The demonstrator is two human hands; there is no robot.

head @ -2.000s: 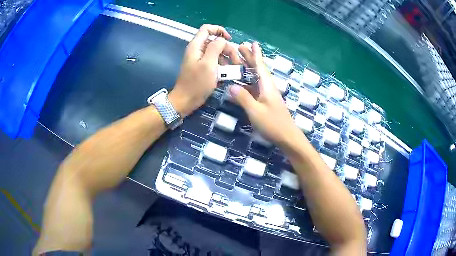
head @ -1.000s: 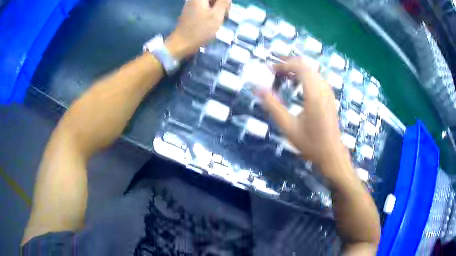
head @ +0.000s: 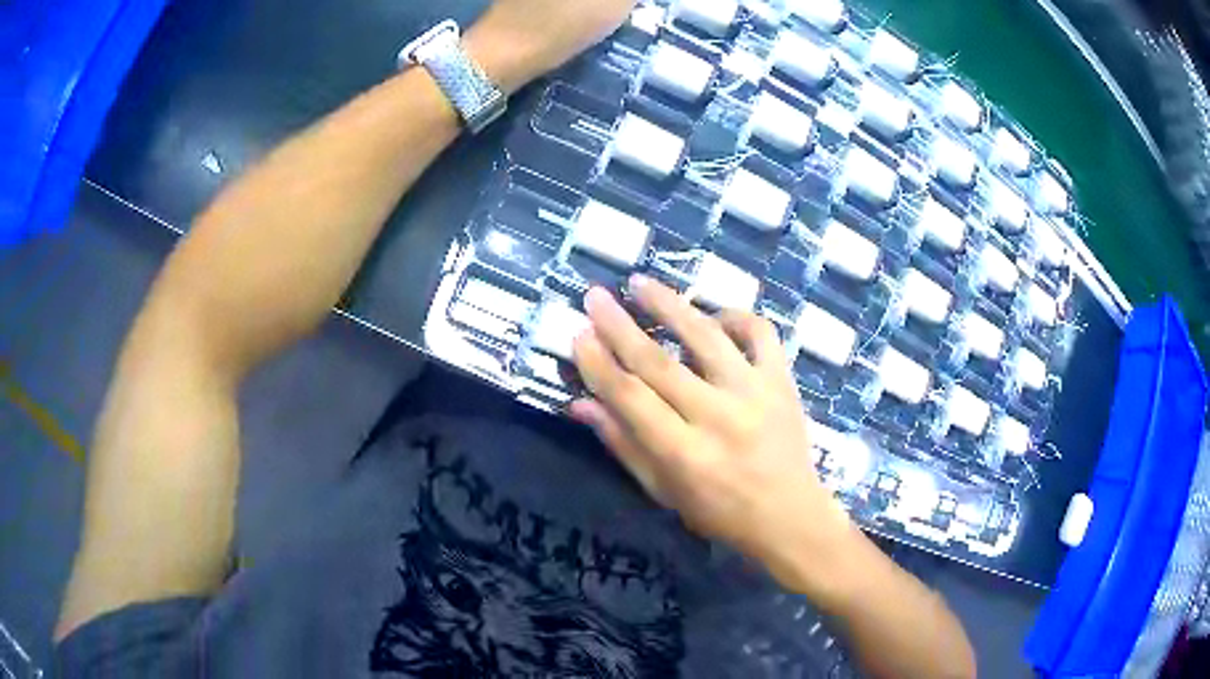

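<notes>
The clear blister tray (head: 445, 318) lies on the dark bench, with many white wired units in rows in its pockets. My right hand (head: 703, 411) is low over the tray's near-left part, palm down with fingers spread. Its fingertips are at the right side of a white unit (head: 555, 329) in the near-left corner area; whether they grip it is hidden. Another unit (head: 610, 235) sits just beyond the fingers. My left hand (head: 557, 29) is at the top edge, partly cut off, beside the tray's far-left part; its fingers are not visible.
A blue bin (head: 67, 106) stands at the left and another blue bin (head: 1121, 491) at the right. A loose white piece (head: 1076, 520) lies beside the right bin. The green conveyor (head: 1015, 80) runs beyond the tray. A small scrap (head: 212, 163) lies on the bench.
The view has tilted and shifted. Two seconds ago both hands were together around a white unit; now they are apart, and my right hand has moved to the tray's near-left corner.
</notes>
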